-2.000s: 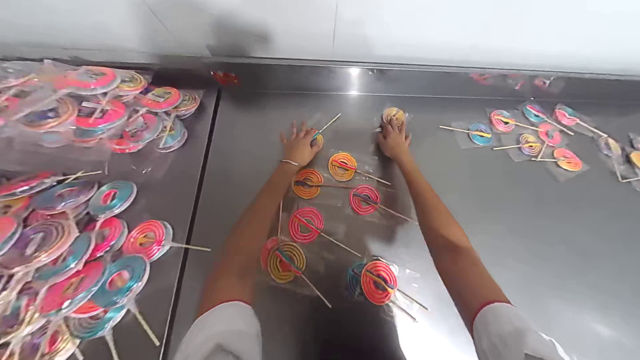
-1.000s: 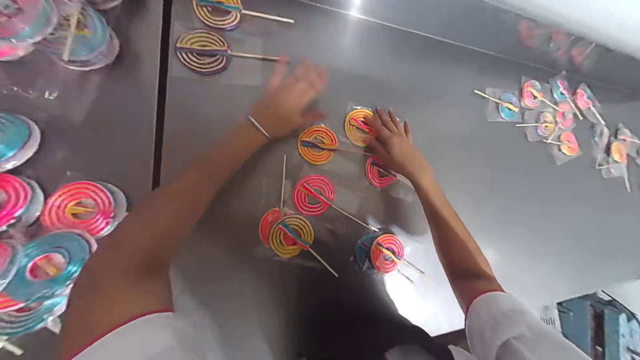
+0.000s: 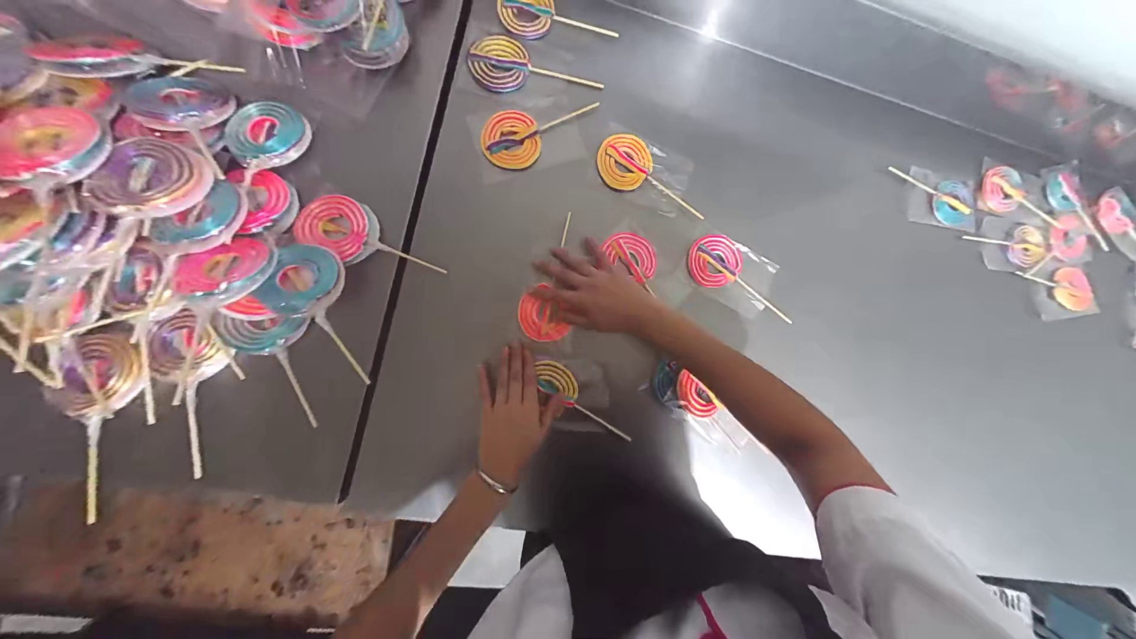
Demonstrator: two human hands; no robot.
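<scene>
Flat spiral lollipops on sticks, several of them in clear wrappers, lie on the steel table. My left hand (image 3: 515, 413), with a thin bracelet on its wrist, rests flat at the left edge of a yellow and dark spiral lollipop (image 3: 559, 380). My right hand (image 3: 590, 288) is spread over a red-orange lollipop (image 3: 540, 321) and partly covers it. A pink lollipop (image 3: 632, 256) lies just beyond the right fingers; another pink one (image 3: 714, 260) is to its right. Farther up are an orange lollipop (image 3: 511, 153) and a yellow-orange one (image 3: 624, 162).
A big pile of wrapped lollipops (image 3: 204, 200) covers the left table, past a dark seam (image 3: 399, 266). Red and blue lollipops (image 3: 695, 393) overlap beside my right forearm. A smaller group (image 3: 1028, 244) lies at the far right, near the raised back edge.
Both hands have come back toward my body from the far lollipops. An orange and a yellow-orange lollipop now lie farther up and left. The red-orange and yellow lollipops, overlapping before, now lie apart.
</scene>
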